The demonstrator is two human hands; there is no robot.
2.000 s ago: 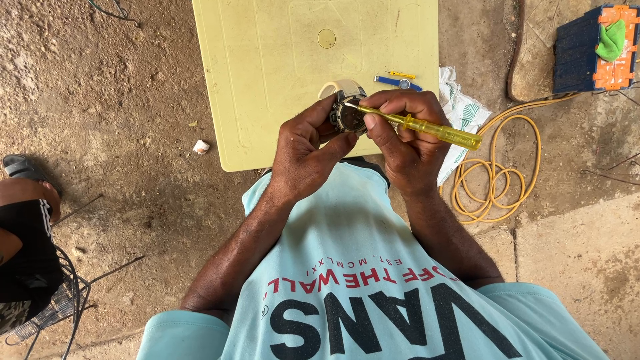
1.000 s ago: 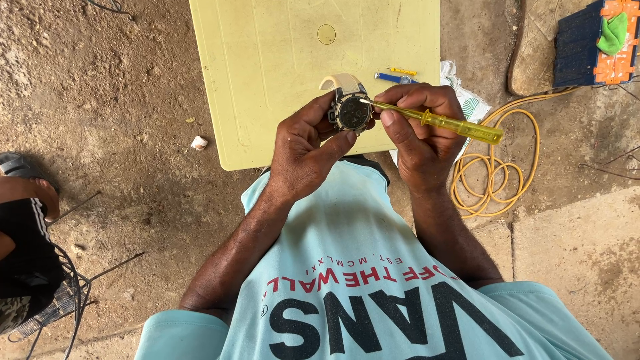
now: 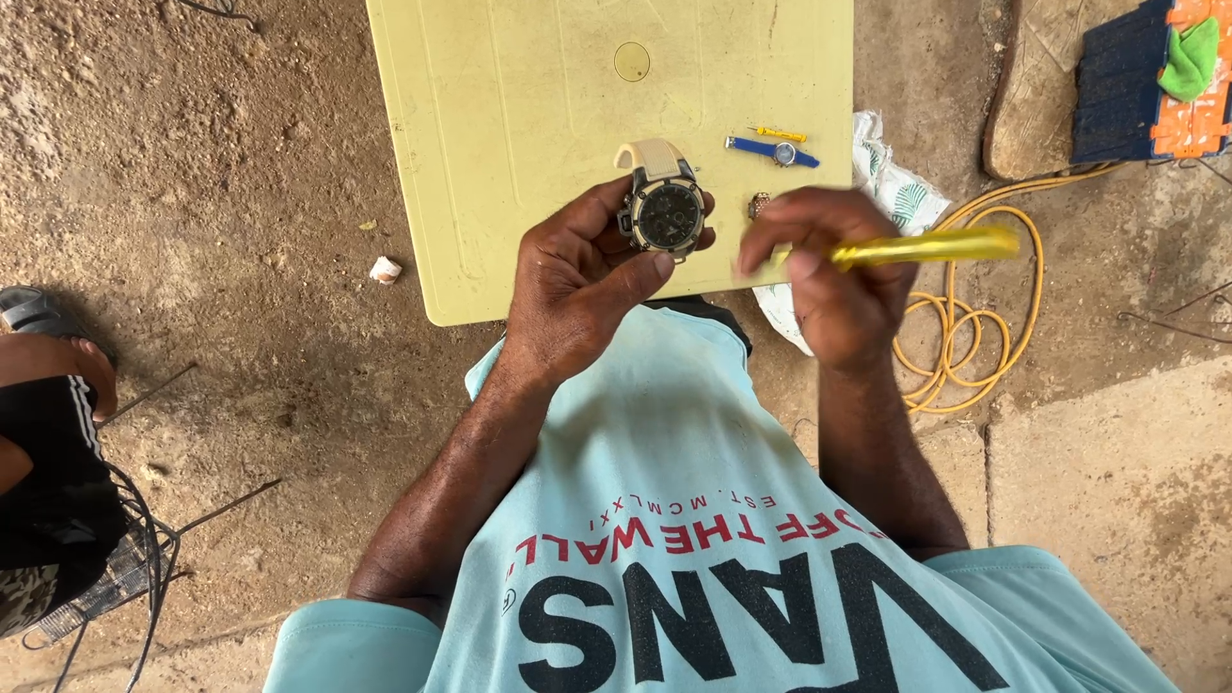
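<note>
A large round wristwatch (image 3: 670, 216) with a dark dial and one cream strap part standing up from its case is held in my left hand (image 3: 587, 279), thumb at the lower edge. To its right, apart from the watch, my right hand (image 3: 839, 274) grips a screwdriver with a yellow see-through handle (image 3: 929, 247); hand and tool are blurred and the tip cannot be made out. Beyond the hands, a blue-strapped wristwatch (image 3: 773, 151) and a small yellow screwdriver (image 3: 781, 134) lie on the yellow plastic table (image 3: 520, 115). A small metallic piece (image 3: 759, 204) lies near my right fingers.
Right of the table are a white printed sack (image 3: 900, 183), a coiled yellow hose (image 3: 1035, 279) and a blue and orange crate (image 3: 1116, 91) with a green cloth (image 3: 1191, 60). At far left, another person's leg (image 3: 43, 361) shows beside dark cables and rods (image 3: 154, 549).
My right hand has drawn back to the right with the screwdriver, away from the watch it was at before. My left hand still holds the watch, its dial now in fuller view.
</note>
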